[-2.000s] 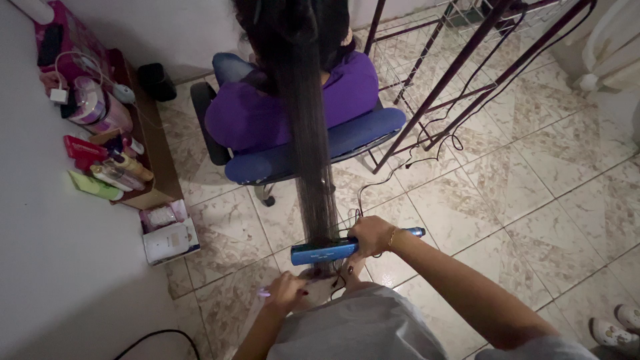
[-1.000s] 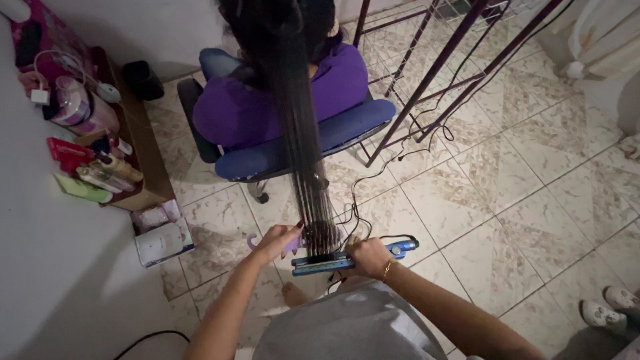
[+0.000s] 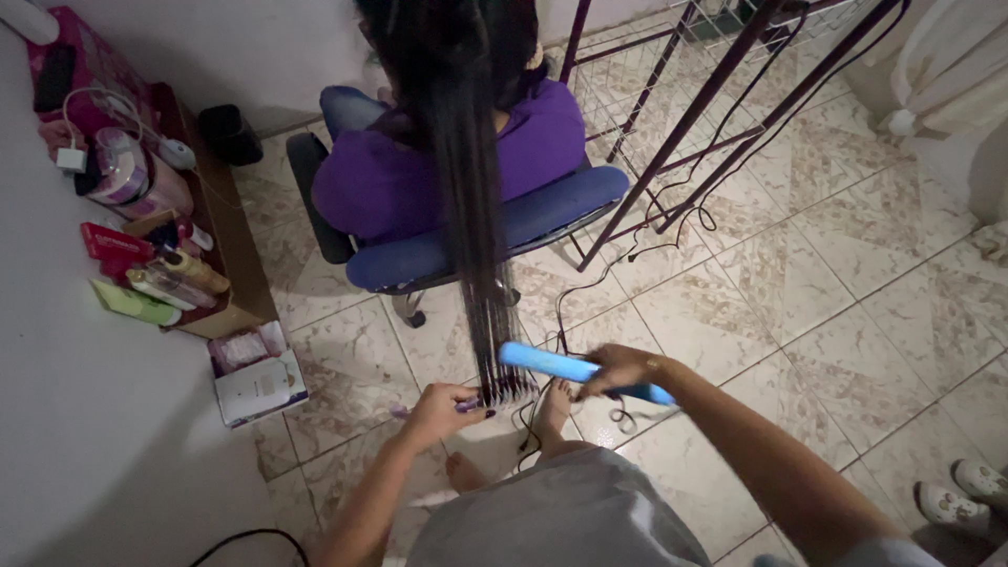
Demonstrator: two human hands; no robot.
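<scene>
A long section of dark straight hair (image 3: 472, 236) hangs over the back of a blue chair (image 3: 551, 206), where a person in a purple top (image 3: 378, 185) sits facing away. My left hand (image 3: 441, 409) holds a purple comb (image 3: 512, 392), its teeth in the hair near the ends. In my right hand (image 3: 622, 368) is a blue hair straightener (image 3: 547, 360), its tip at the right edge of the strands. Whether its plates touch any hair cannot be told. The far end of the comb's handle is partly hidden by my left fingers.
A black cord (image 3: 563, 307) runs across the tiled floor near my feet. At the right stands a purple metal rack (image 3: 681, 134). A cardboard box (image 3: 236, 276) with bottles lines the left wall, beside a black bin (image 3: 230, 134). White patterned shoes (image 3: 953, 504) lie lower right.
The straightener was across the hair ends; now it is at their right side, tilted. My left hand has kept the comb and now has it at the ends, where the straightener was before.
</scene>
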